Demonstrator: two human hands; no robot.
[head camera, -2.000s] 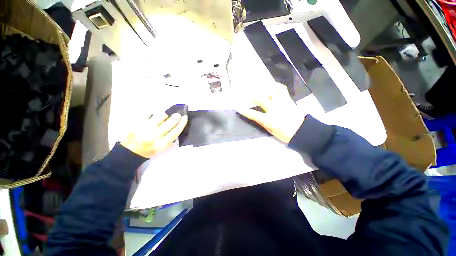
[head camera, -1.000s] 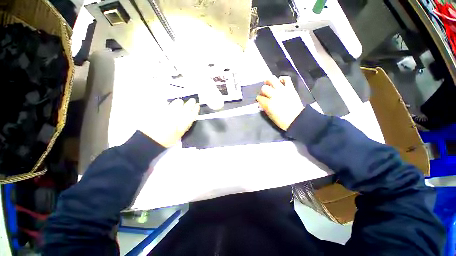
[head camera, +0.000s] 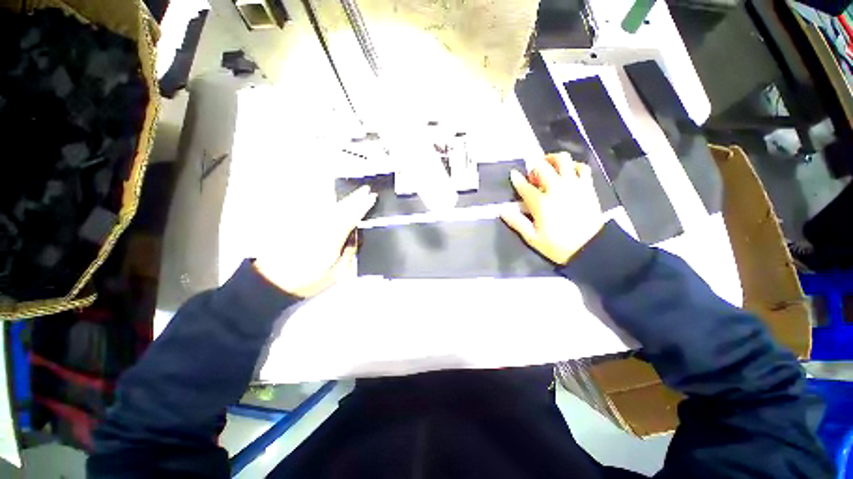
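A black strip (head camera: 486, 195) lies under the pale clamp frame (head camera: 470, 176) of the sewing machine, its ends showing either side. A second black strip (head camera: 440, 249) lies flat in front of it on the white sheet (head camera: 421, 323). My left hand (head camera: 313, 245) is at the left ends of both strips, fingertips on the rear one; glare washes out much of it. My right hand (head camera: 564, 208) rests on the right part, fingers on the rear strip and thumb on the front one. Neither hand is seen to grip anything. The needle is lost in the glare.
Black strips (head camera: 606, 117) lie slantwise at the right of the table. A carton of small black pieces (head camera: 140, 178) stands at left, another open carton (head camera: 762, 248) at lower right. A green stick-like object (head camera: 638, 14) is at the upper right. Small dark scraps (head camera: 239, 63) lie at upper left.
A strip now lies under the clamp, where two seconds ago only the front strip was seen. The small dark piece at my left fingertips is no longer distinct. Both hands moved forward onto the rear strip.
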